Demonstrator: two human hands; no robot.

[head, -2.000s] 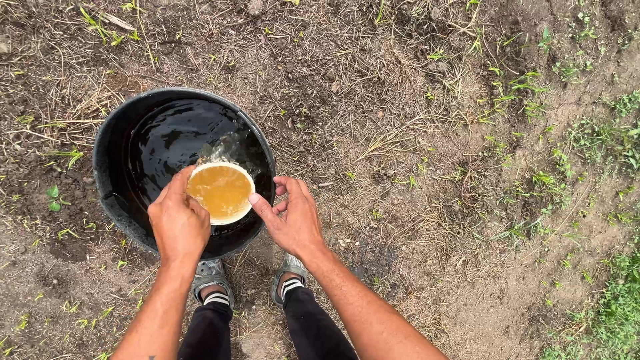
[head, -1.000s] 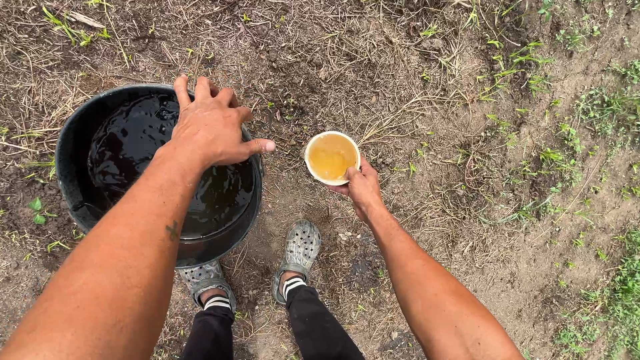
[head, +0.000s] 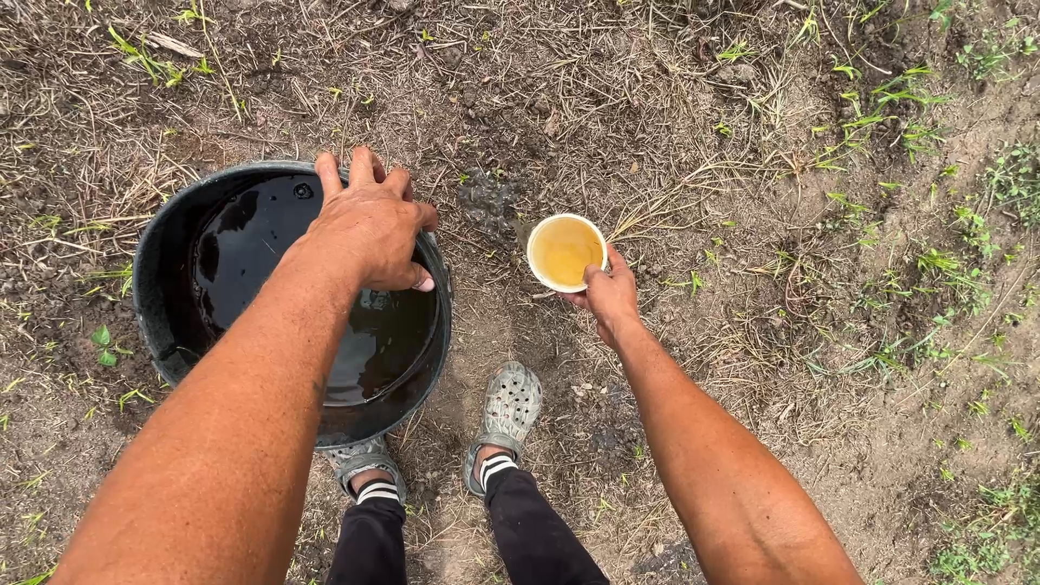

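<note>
A black bucket (head: 154, 276) holding dark liquid stands at the left. My left hand (head: 370, 223) lies over its upper right rim, fingers bent over the edge and thumb spread over the inside. To the right, clear of the bucket, my right hand (head: 609, 296) holds a small white-rimmed cup (head: 566, 252) with yellowish liquid in it, thumb at the rim and fingers below. A wet patch (head: 487, 199) shows on the ground between the bucket and the cup.
My feet in grey clogs (head: 512, 402) stand just below, one partly under the bucket's near edge. Dry straw and bare soil surround them, with green weeds (head: 910, 97) along the right side.
Two seconds ago both hands held the cup over the bucket. My right hand has carried it right, off the bucket; my left hand has let go of it and moved onto the bucket's rim.
</note>
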